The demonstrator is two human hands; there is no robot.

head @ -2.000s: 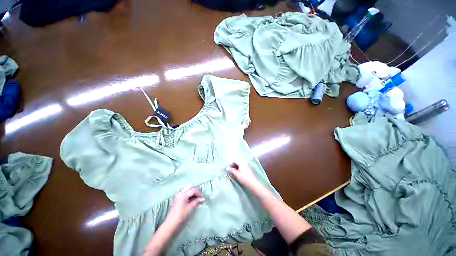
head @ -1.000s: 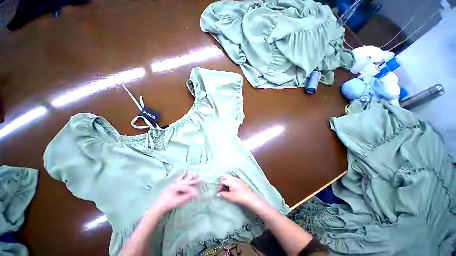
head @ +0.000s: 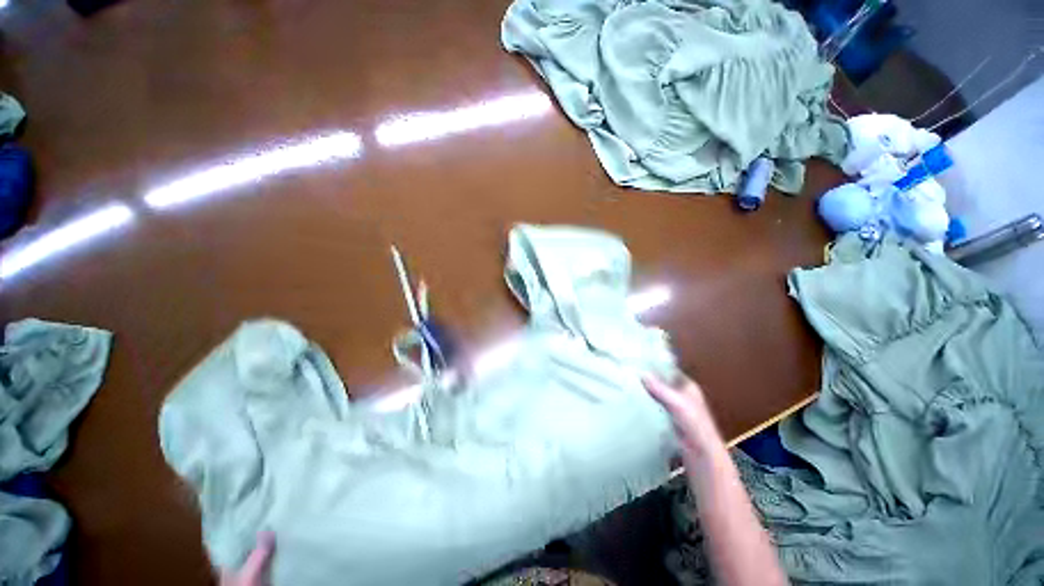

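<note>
The sage-green dress point(head: 492, 481) lies in front of me, neckline away from me, its bodice and puff sleeves blurred by motion. My right hand point(head: 678, 414) grips its right edge below the right sleeve, thumb and fingers on the fabric. My left hand point(head: 254, 563) is at the lower left edge of the dress, mostly cut off by the picture's bottom edge, with a finger showing on the cloth. The dark label point(head: 435, 341) and thin drawstring ties stick out at the neckline. The skirt is mostly out of view below.
Green dress piles lie at the far right point(head: 687, 92), near right point(head: 927, 412) and left point(head: 46, 395). A grey-blue cylinder point(head: 753, 183) sits beside the far pile. A white and light-blue bundle point(head: 887, 189) and a metallic rod point(head: 998, 238) are at the right.
My hands have moved apart from the middle of the dress to its two side edges. The bodice is bunched and the skirt has shifted down towards me. The view has shifted slightly.
</note>
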